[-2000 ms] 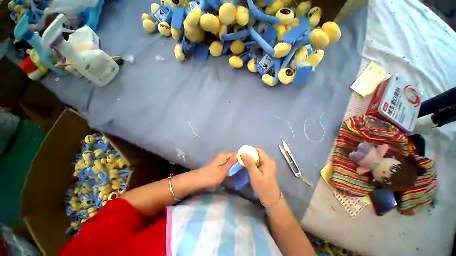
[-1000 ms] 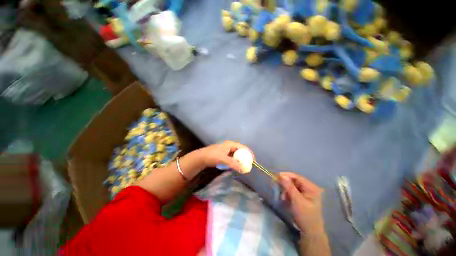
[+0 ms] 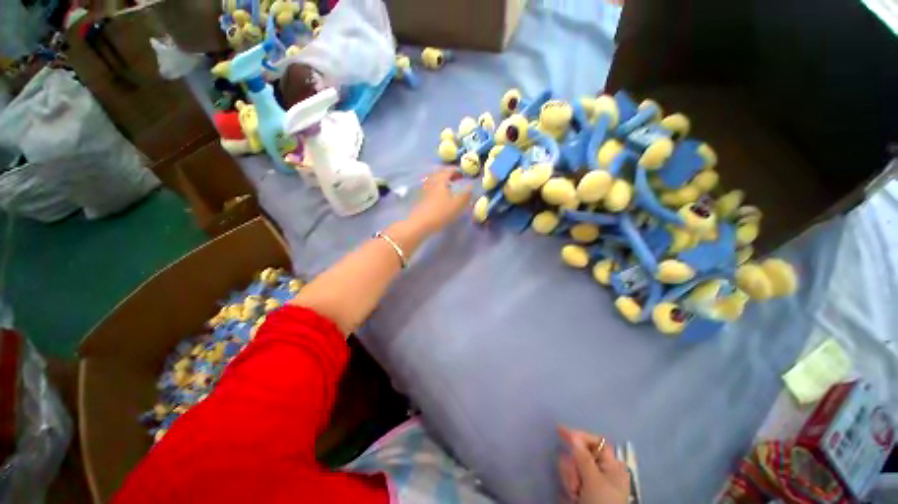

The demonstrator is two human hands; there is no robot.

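Note:
My left hand (image 3: pixel 445 199) is stretched out at the left edge of a pile of blue-and-yellow plush toys (image 3: pixel 615 202) on the grey-blue cloth. Its fingertips are beside the nearest toys, with none seen held. My right hand (image 3: pixel 597 474) is low in the picture, cut by the bottom edge, its fingers partly curled; whether it holds a needle or thread cannot be seen. The silver thread snips (image 3: pixel 631 463) lie beside it, partly hidden and cut off.
A carton (image 3: pixel 108 389) of toys stands at left. A white spray bottle (image 3: pixel 340 177) and a pale blue one (image 3: pixel 268 113) stand upper left. A dark open carton (image 3: pixel 734 123) is behind the pile. A yellow note (image 3: pixel 817 371), red-and-white box (image 3: pixel 849 433) and striped fabric (image 3: pixel 773 474) are lower right.
The round pale plush piece is gone from my hands. My left hand has moved up and away to the pile. My right hand is now beside the snips. The view has shifted.

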